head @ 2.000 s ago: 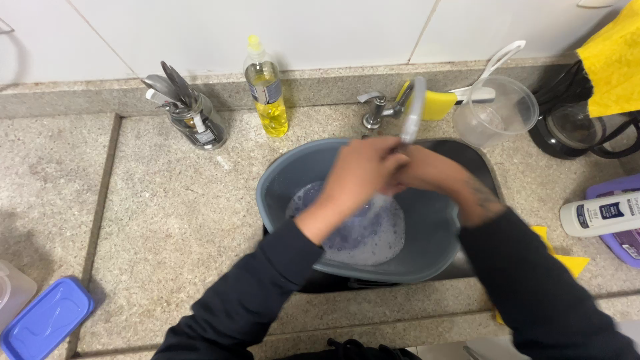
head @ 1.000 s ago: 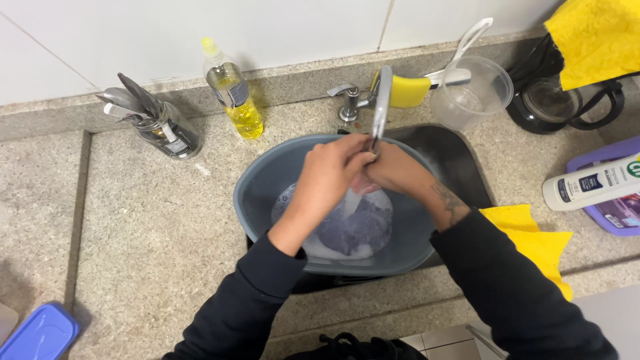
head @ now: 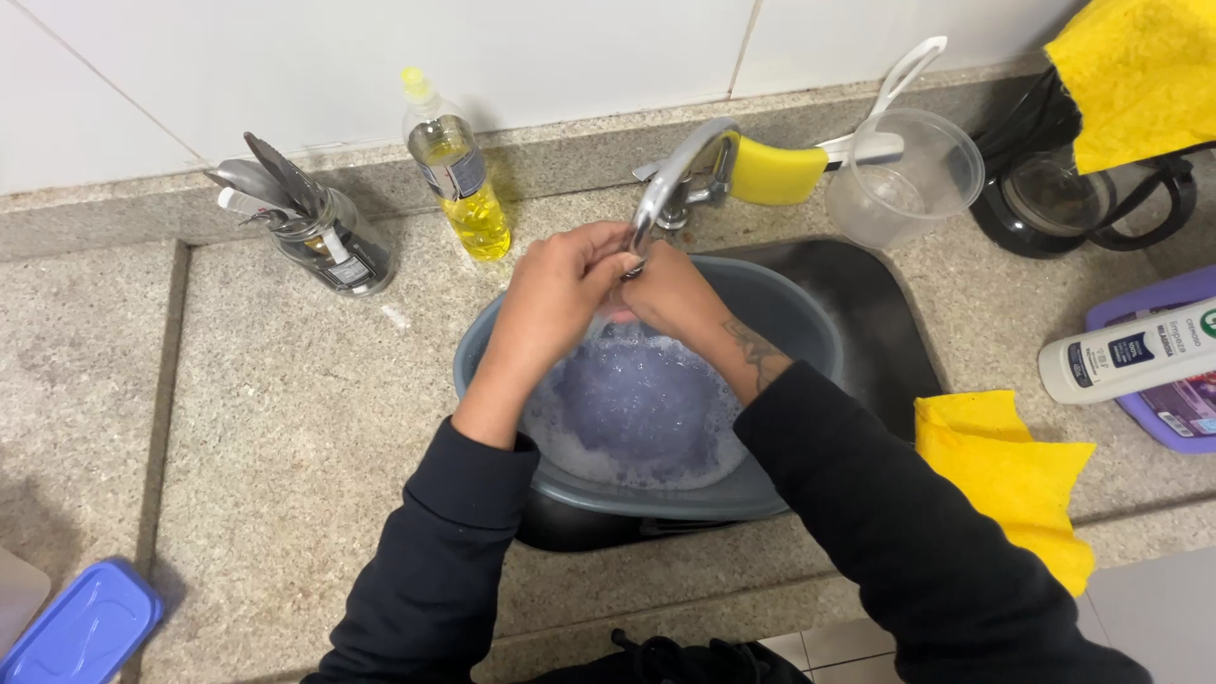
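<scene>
Both hands meet at the outlet of the curved chrome faucet [head: 686, 171]. My left hand [head: 570, 280] has its thumb and fingers around the left side of the spout's end. Against the outlet's right side, my right hand [head: 670, 290] is curled, its fingers partly hidden. Water runs down below them. Under the hands, a grey plastic basin [head: 793, 313] sits in the dark sink [head: 869, 313]. Bluish-purple soapy water [head: 646, 399] with white foam along its edge fills its lower part. Whether either hand holds some small thing cannot be seen.
Left of the faucet stand a bottle of yellow liquid [head: 461, 185] and a glass jar of cutlery [head: 337, 252]. A yellow sponge [head: 779, 171], clear plastic tub [head: 902, 180] and glass carafe [head: 1054, 204] are behind right. A yellow cloth [head: 1012, 484] and white bottle [head: 1130, 351] lie right.
Both hands stay at the faucet outlet. The pale stream that showed below them one second ago is less distinct, and the water in the basin looks more foamy and bubbly. The view has shifted slightly.
</scene>
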